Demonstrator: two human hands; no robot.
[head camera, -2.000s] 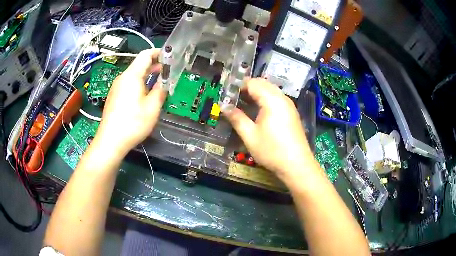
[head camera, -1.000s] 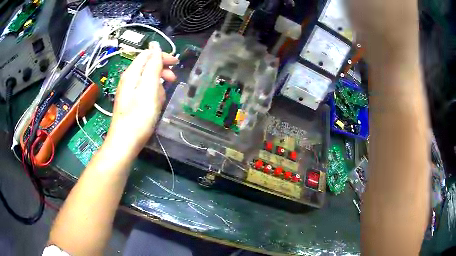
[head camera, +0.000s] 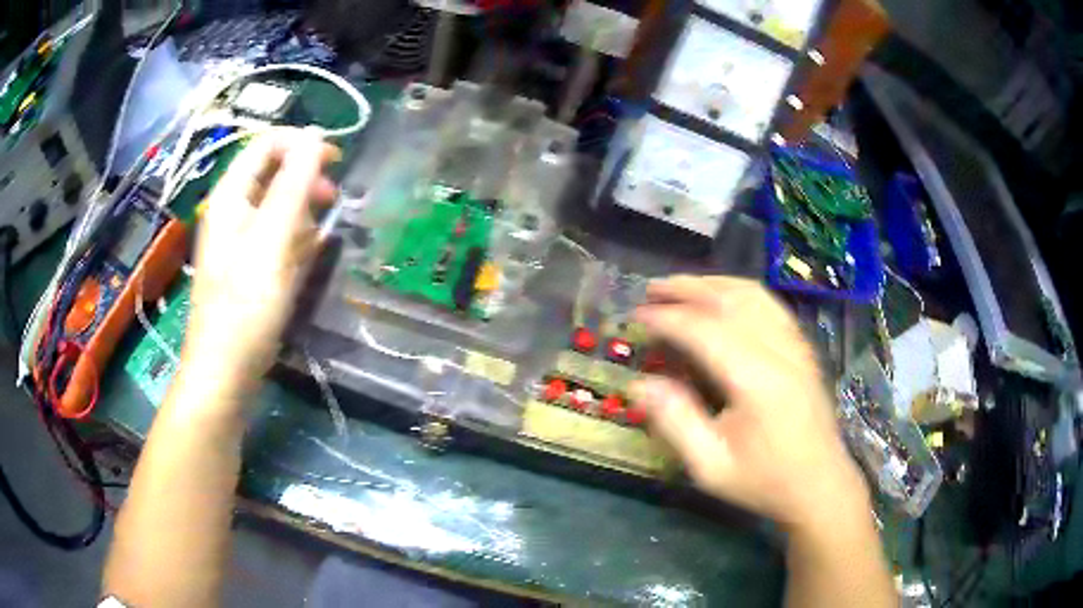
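Observation:
A green circuit board with a yellow part lies in the clear acrylic nest on the test fixture. My left hand is raised left of the nest, fingers loosely curled; blur hides whether it holds anything. My right hand is over the right side of the fixture, fingers apart and empty, beside the red push buttons. It hides some of the buttons and the fixture's right end.
An orange multimeter with leads lies at left, near a grey soldering station. Panel meters stand behind the fixture. A blue bin of boards and a clear component box are at right.
The right hand left the nest's side, reached up past the meters, and is now down over the red buttons. The left hand moved off the nest to the left. The view shifted.

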